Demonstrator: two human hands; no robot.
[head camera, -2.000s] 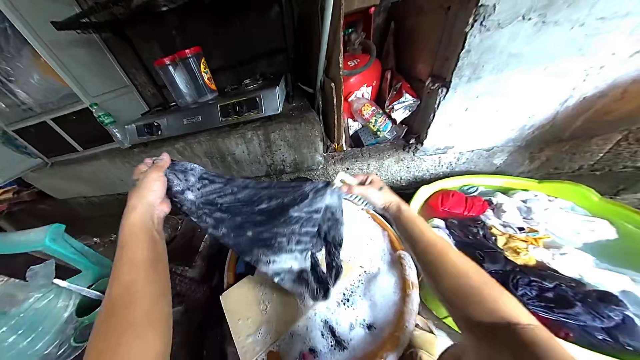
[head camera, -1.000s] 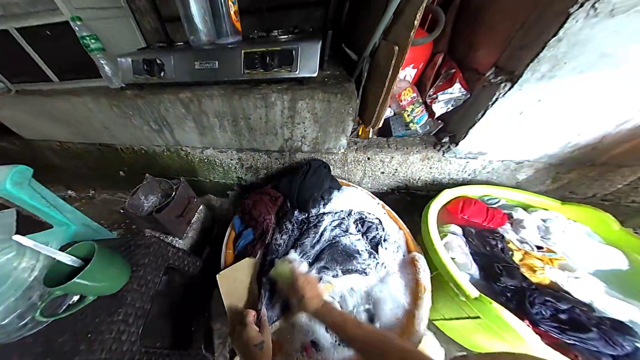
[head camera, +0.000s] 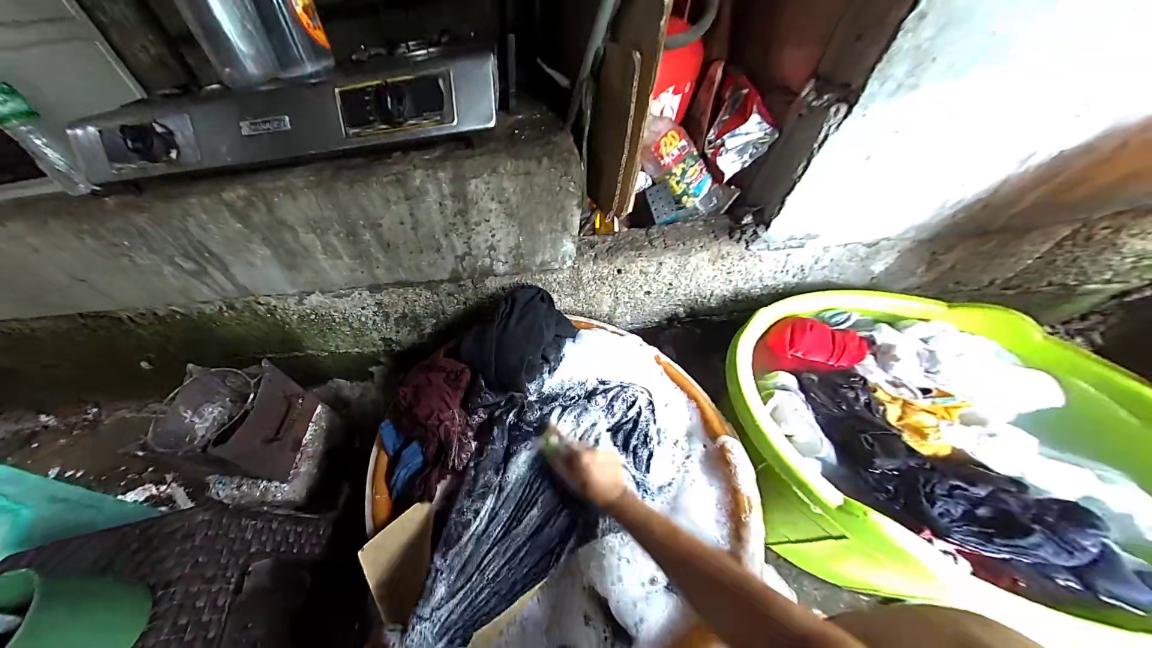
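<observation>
A dark, soapy garment (head camera: 513, 504) lies spread over an orange-rimmed basin (head camera: 747, 504) full of white suds. My right hand (head camera: 589, 472) presses on the garment, closed around a small pale-green thing that is blurred, perhaps a bar or a brush. Of my left hand (head camera: 382, 634) only a sliver shows at the bottom edge, beside a tan board (head camera: 398, 562); its fingers are hidden. Black cloth (head camera: 517, 337), maroon cloth (head camera: 435, 405) and a bit of blue cloth (head camera: 402, 457) are heaped at the basin's upper left.
To the right stands a lime-green tub (head camera: 751, 396) of wet clothes in water. Behind the basin runs a concrete ledge (head camera: 405, 216) with a gas stove (head camera: 288, 112) on it. A green mug (head camera: 90, 612) is at lower left, a rusty metal box (head camera: 270, 423) above it.
Two seconds ago both hands held the dark garment stretched above the basin; it then went down onto the suds. Since one second ago it has been drawn out longer toward the bottom of the view.
</observation>
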